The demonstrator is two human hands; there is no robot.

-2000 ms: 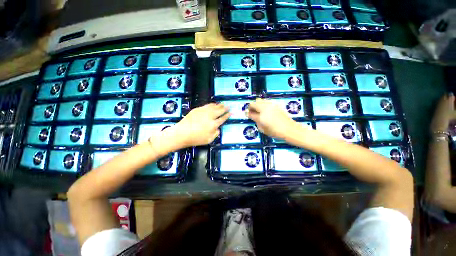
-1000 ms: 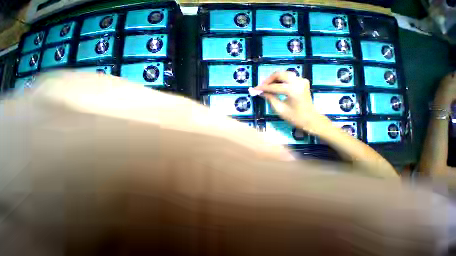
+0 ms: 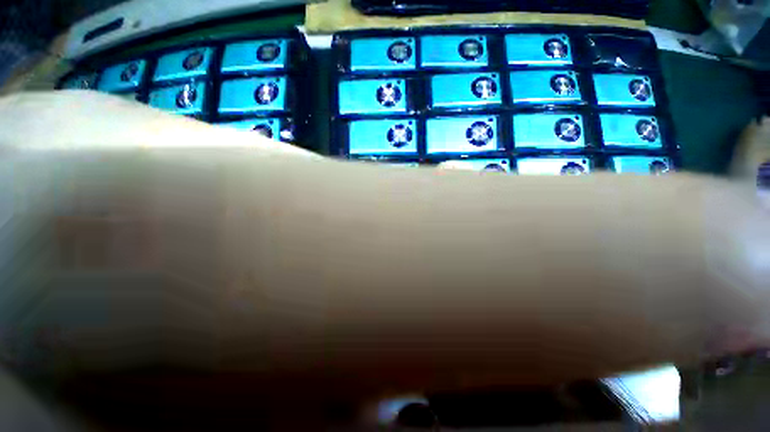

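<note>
Teal panels (image 3: 366, 136) with dark round discs lie in the pockets of a black right-hand tray (image 3: 615, 51), whose far right pocket holds no panel. More teal panels lie in the left-hand black tray (image 3: 295, 63). A large, blurred bare arm, very close to the camera, spans the picture and hides the near rows of both trays. No hand can be made out on it. My right hand does not show. My left hand cannot be made out either.
A tan board (image 3: 329, 17) and a pale strip (image 3: 143, 24) lie beyond the trays, with the edge of another black tray (image 3: 507, 8) at the top. Translucent plastic (image 3: 739, 25) is at the upper right. Part of a neighbour's arm (image 3: 747, 152) shows at the right edge.
Both hands were over the right tray; then the blurred arm came in low and only my right hand showed, with a small white piece. Now the arm covers more and that hand is out of sight.
</note>
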